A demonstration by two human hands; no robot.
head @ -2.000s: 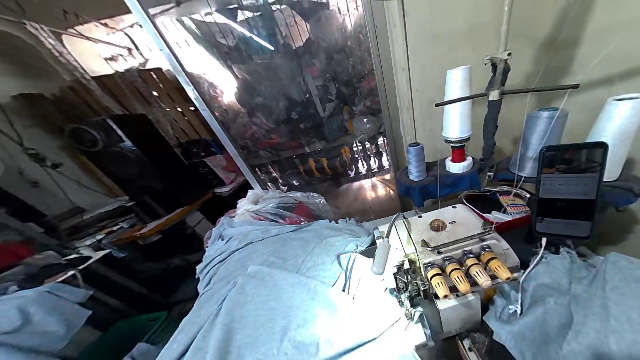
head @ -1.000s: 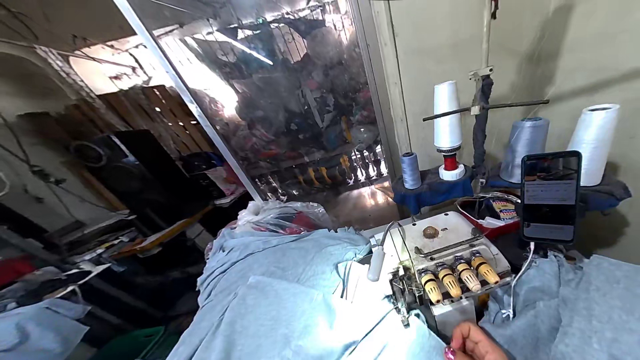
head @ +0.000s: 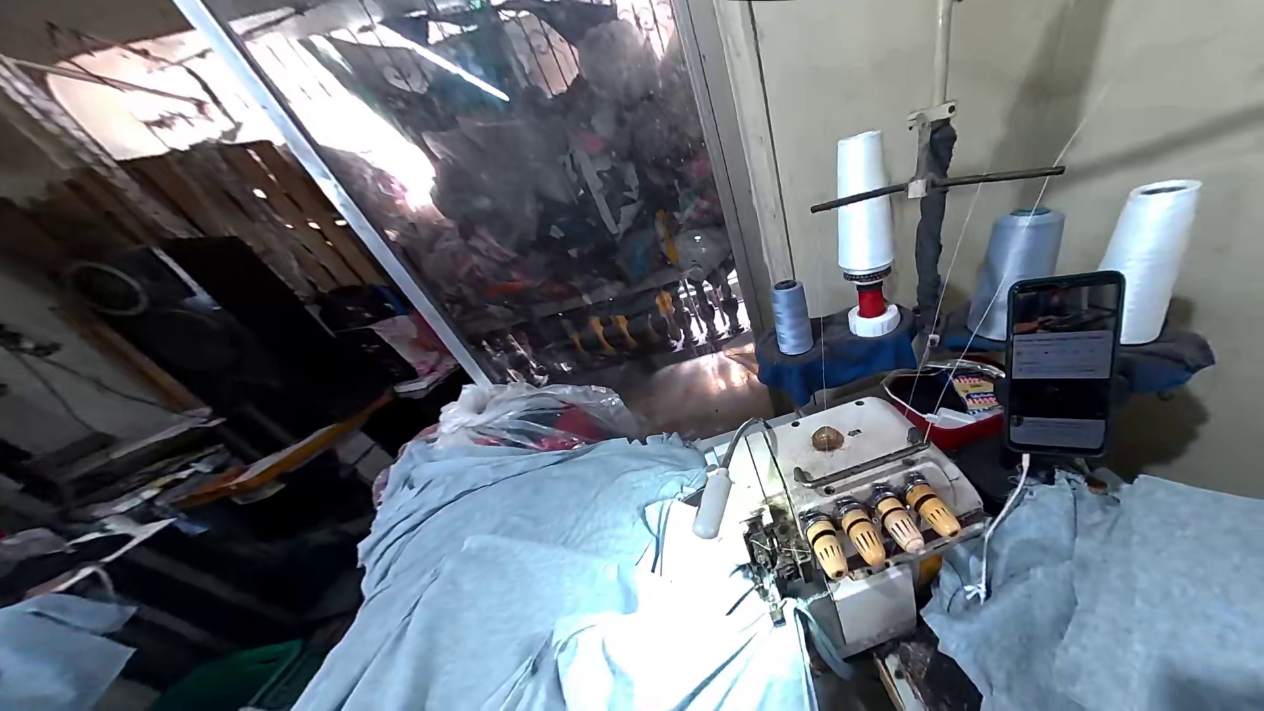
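Neither of my hands shows in the head view now. An overlock sewing machine (head: pixel 869 464) stands right of centre, with several yellowish tension knobs along its front. Light blue fabric (head: pixel 513 553) is heaped to its left, and a brightly lit part of it reaches the needle and presser foot area (head: pixel 775 592). A small work lamp (head: pixel 712 504) on a bent cable hangs over the cloth beside the machine head. More blue fabric (head: pixel 1145 592) lies to the right of the machine. Threads run down to the machine from above.
Behind the machine stand a white thread cone (head: pixel 864 222), a grey-blue cone (head: pixel 1017 267) and another white cone (head: pixel 1150 262). A smartphone (head: pixel 1062 365) stands upright before them, near a red container (head: pixel 953 420). A clear plastic bag (head: pixel 533 415) lies behind the fabric heap.
A hand with painted nails showed at the bottom edge, just below the machine's knobs, one second ago; it is out of view now. The cloth near the presser foot lies differently.
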